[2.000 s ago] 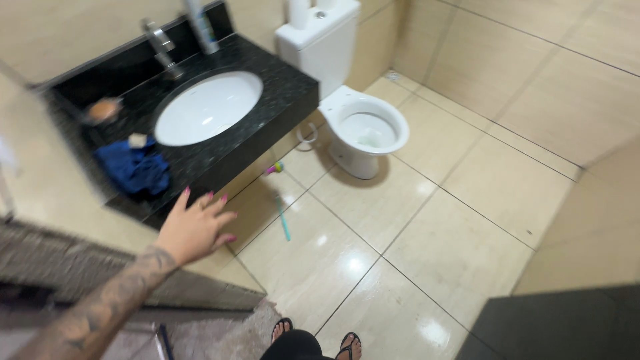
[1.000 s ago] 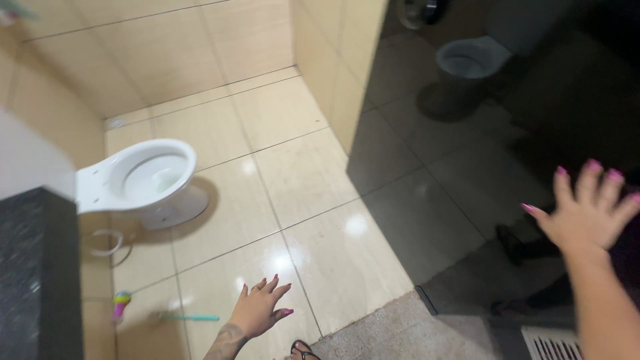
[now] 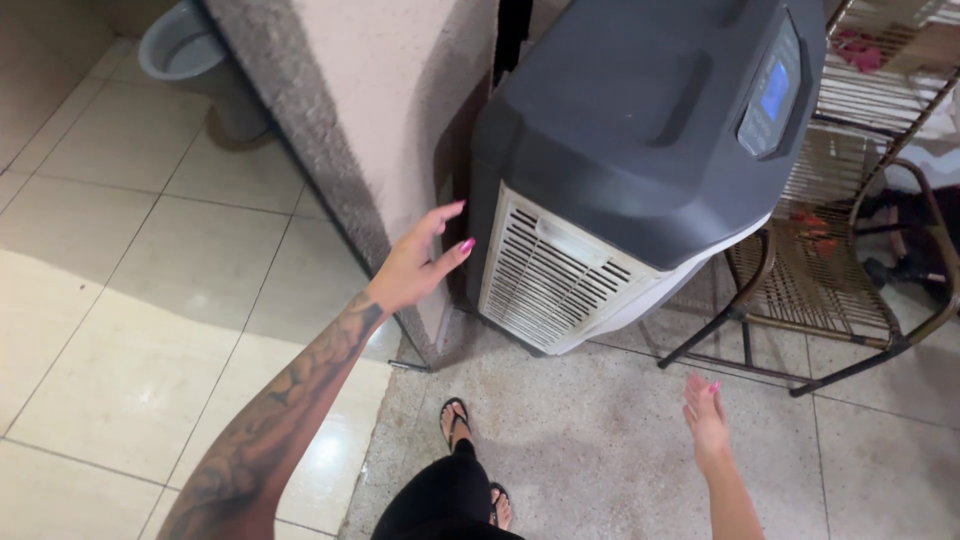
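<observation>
My left hand reaches forward with its thumb and fingers apart, holding nothing; its fingertips are beside the left edge of a large portable air cooler. That cooler has a dark grey top, a lit blue display and a white slatted grille. Lower on the right, my right hand hangs over the speckled floor, empty, with its fingers extended and some of them hidden behind others. Neither hand appears to touch anything.
A woven chair with a metal frame stands right of the cooler, with dark items beyond it. A wall end and a dark panel edge separate the cooler from the tiled bathroom floor. A toilet shows at upper left.
The view has swung right, from the sink and toilet to the air cooler and chair. My left hand is now raised beside the cooler; my right hand, spread before the dark panel a second ago, is over the floor.
</observation>
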